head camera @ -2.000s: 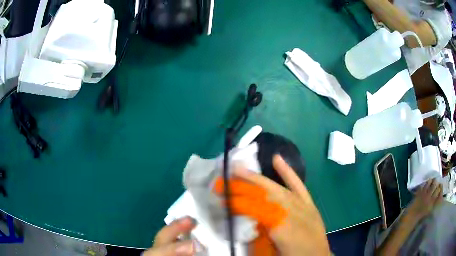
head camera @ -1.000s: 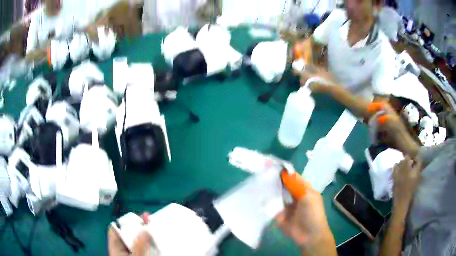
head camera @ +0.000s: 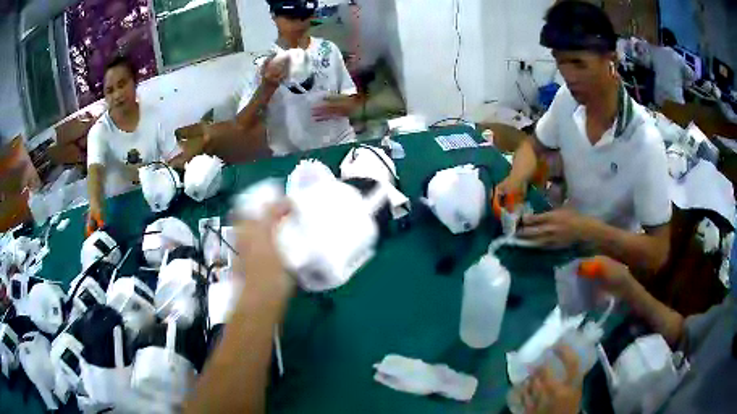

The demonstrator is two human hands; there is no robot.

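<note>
My left hand (head camera: 263, 247) reaches forward from the bottom edge, left of centre. It grips a white security camera (head camera: 331, 234) by its left end, where a smaller white block shows. Both are blurred, and the camera overlaps the cameras behind it. It appears raised over the green table. No orange finger cots show on my left hand. My right hand is not in view; the orange-tipped hand and the bare hand at lower right appear to be a neighbour's.
Several white cameras (head camera: 178, 291) crowd the table's left side. Another camera (head camera: 456, 198) stands beyond the middle. A squeeze bottle (head camera: 485, 303) stands upright right of centre, with a crumpled white strip (head camera: 424, 378) nearer. People work across the table and at right.
The view has lifted toward the room. My left hand has carried the camera forward and up. My right hand and its cloth have left the picture. The neighbour's hands now show over the table at lower right.
</note>
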